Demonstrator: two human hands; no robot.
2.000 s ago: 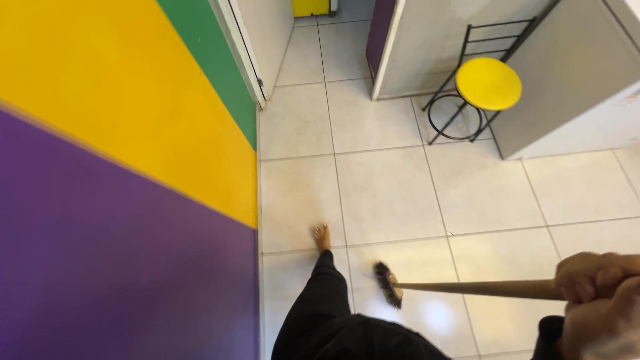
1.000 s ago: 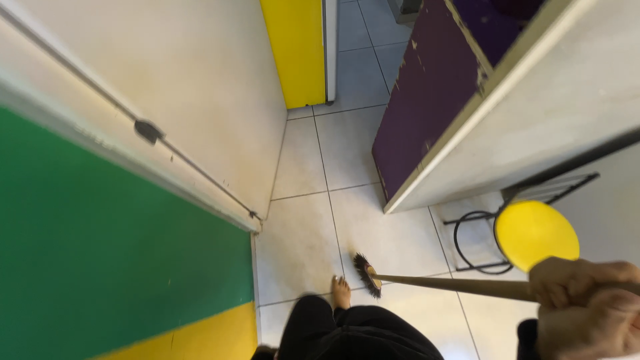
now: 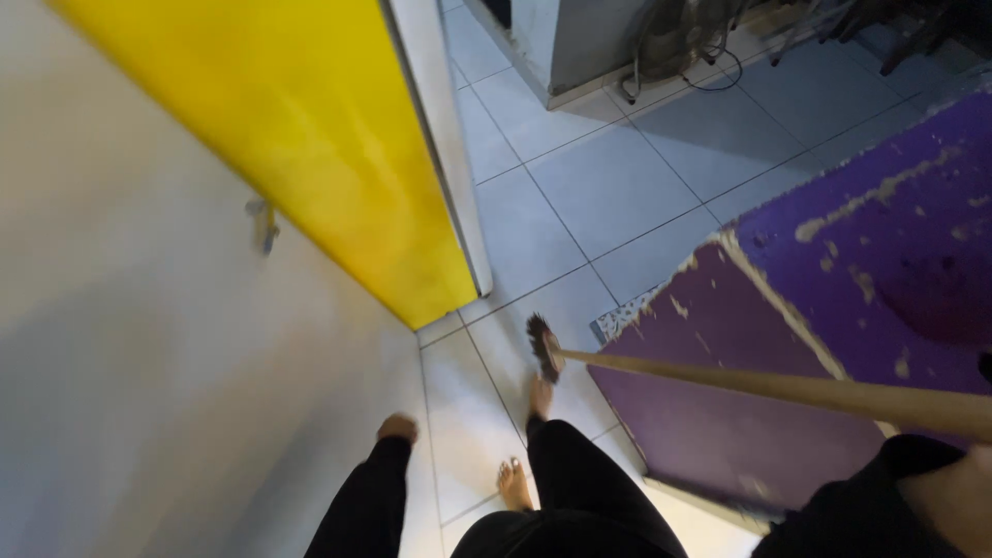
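Observation:
A broom with dark bristles (image 3: 545, 347) stands on the tiles just ahead of my forward bare foot. Its long wooden handle (image 3: 736, 378) slants right and leaves the view at the right edge. Only a small part of my right hand (image 3: 957, 496) shows in the lower right corner, by a dark sleeve and just below the handle; its fingers and grip are out of sight. What appears to be my left hand (image 3: 397, 428), blurred, hangs at lower left in a dark sleeve, away from the handle, near the white door. Its fingers cannot be made out.
A white door (image 3: 232, 372) with a metal handle (image 3: 265, 226) fills the left, beside a yellow panel (image 3: 341, 163). On the right is a purple wall section (image 3: 721, 333) with chipped edges. Beyond the opening, a standing fan (image 3: 674, 39) and its cable rest near a grey wall.
The view has moved forward to the doorway, and the yellow stool has left it. The broom head has stayed near my feet. Both hands were at the handle earlier; one now appears away from it.

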